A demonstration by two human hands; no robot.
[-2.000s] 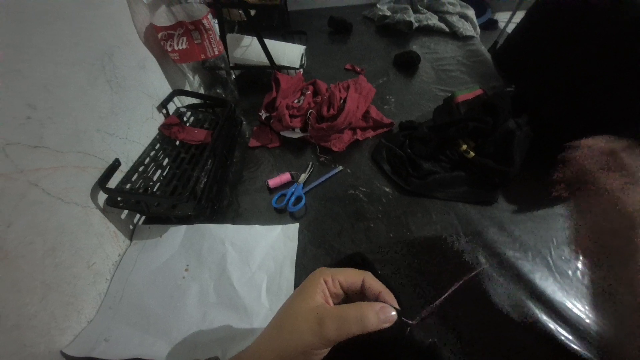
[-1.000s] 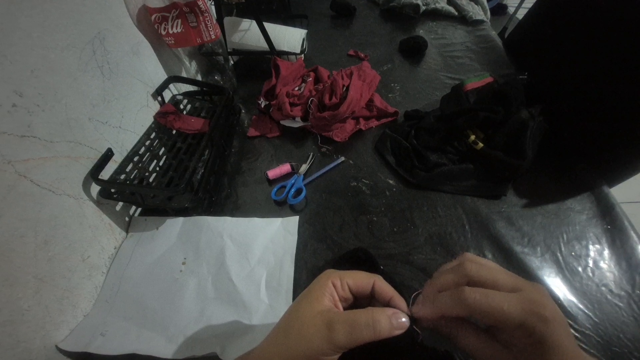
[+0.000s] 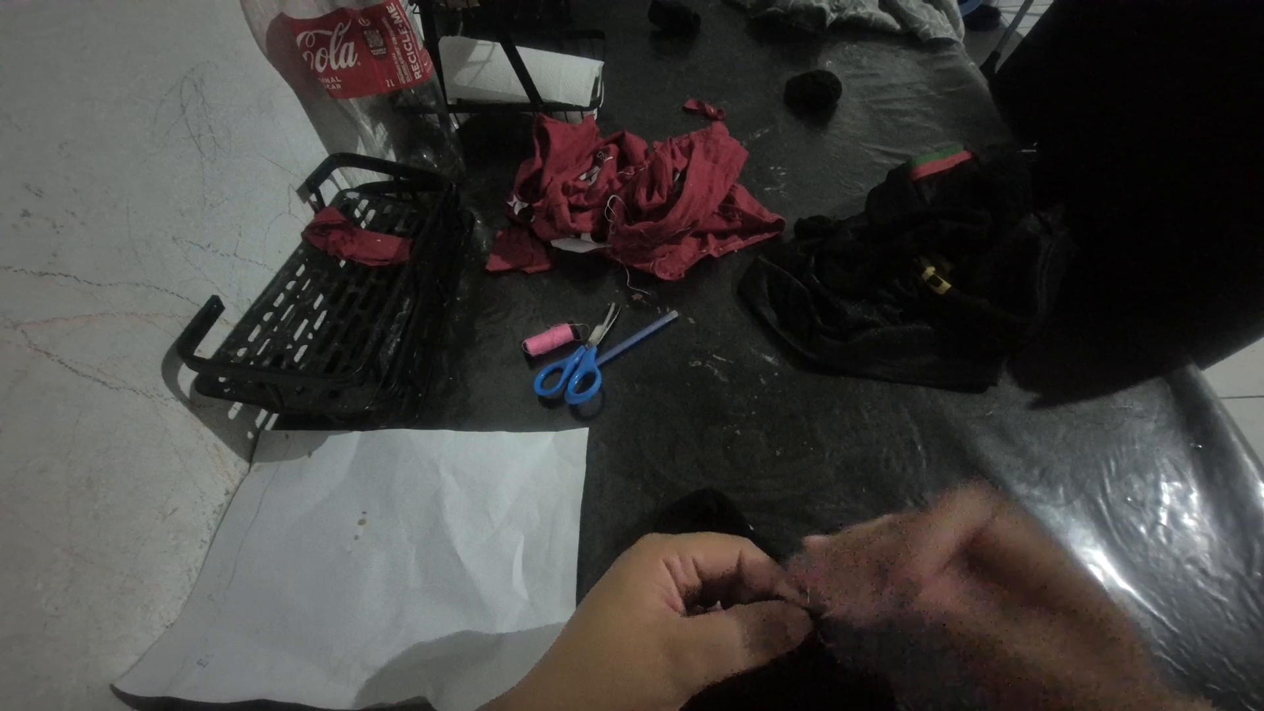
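Note:
At the bottom centre, my left hand (image 3: 696,612) pinches the edge of a black cloth (image 3: 706,513) between thumb and forefinger. My right hand (image 3: 948,583), blurred, meets its fingertips from the right; what its fingers hold cannot be made out. A tiny bright glint shows between the two hands. Beyond them lie blue-handled scissors (image 3: 571,375), a spool of pink thread (image 3: 549,340) and a thin bluish stick (image 3: 642,334), close together on the dark table cover. A crumpled red cloth (image 3: 681,197) with loose threads lies farther back.
White paper (image 3: 425,553) lies at the left front. Behind it, a black slotted rack (image 3: 296,306) holds a red scrap (image 3: 355,240) beside the wall. A plastic bottle (image 3: 365,59) stands at the back left. Bunched black fabric (image 3: 889,276) lies at the right, and a black ball-like item (image 3: 813,94) behind.
My right hand, a blur apart at the right two seconds ago, came to my left fingertips by one second ago and is there now, blurred again. My left hand keeps its pinch.

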